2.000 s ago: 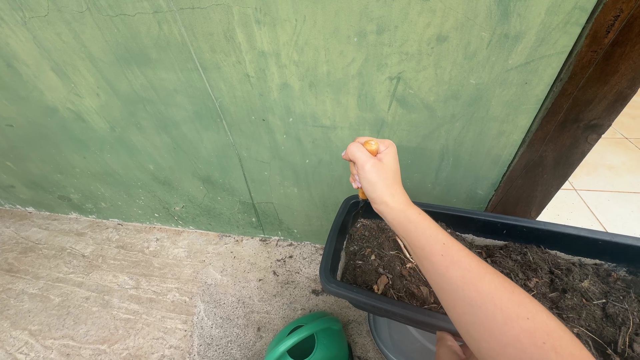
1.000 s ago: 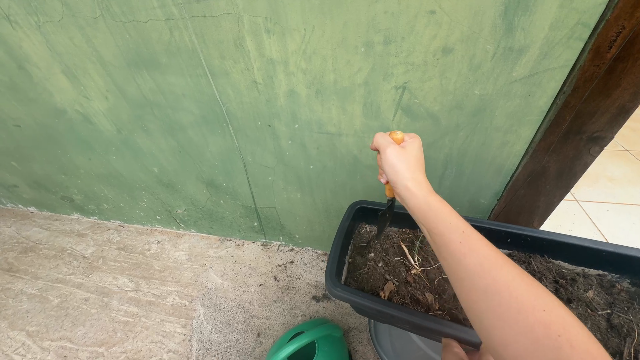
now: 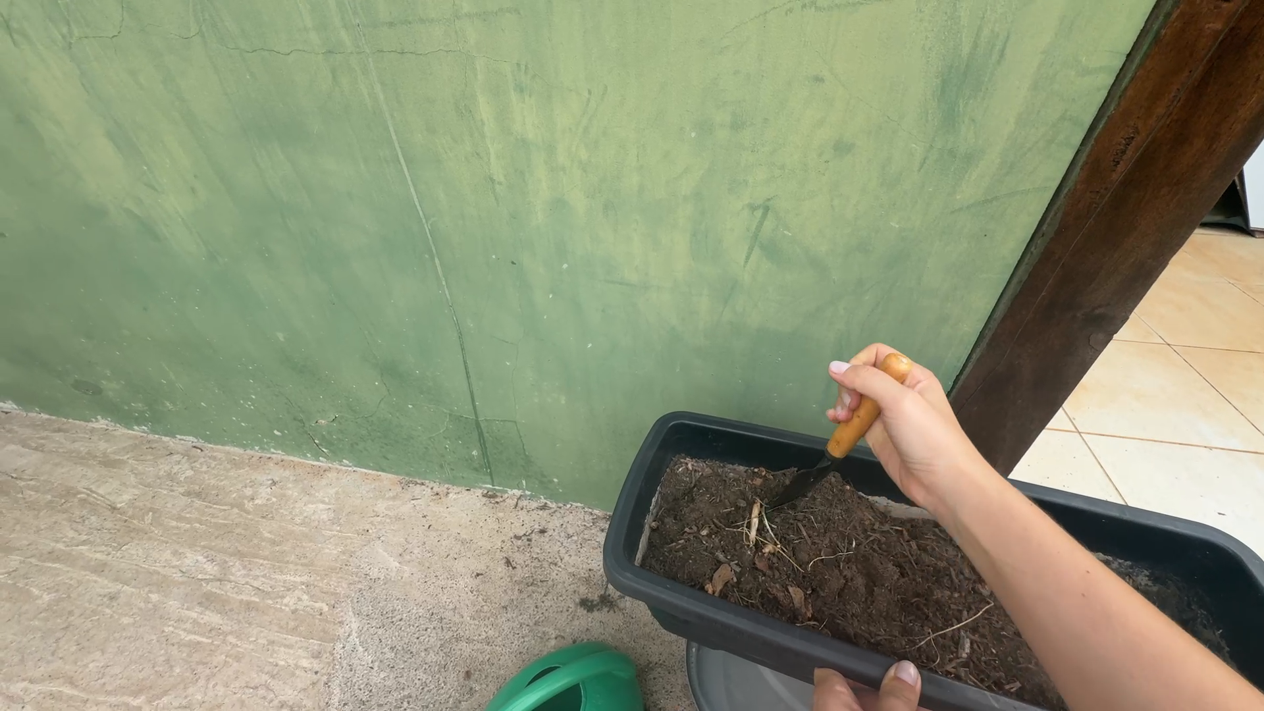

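My right hand is closed around the wooden handle of a garden trowel, above the back part of a long dark plastic planter. The trowel slants down to the left, and its dark blade meets the soil, partly sunk in it. Roots, dry leaves and bits of stalk lie on the soil near the blade. At the bottom edge, fingers of my left hand rest over the planter's near rim; the rest of that hand is out of frame.
A green plastic watering can stands on the concrete floor left of the planter. Under the planter's near side is a grey tray or lid. Behind are a green wall and a dark wooden post, with tiled floor beyond.
My right hand has moved right along the planter with the trowel, whose blade now reaches soil further from the left end. More of my left fingers shows at the near rim.
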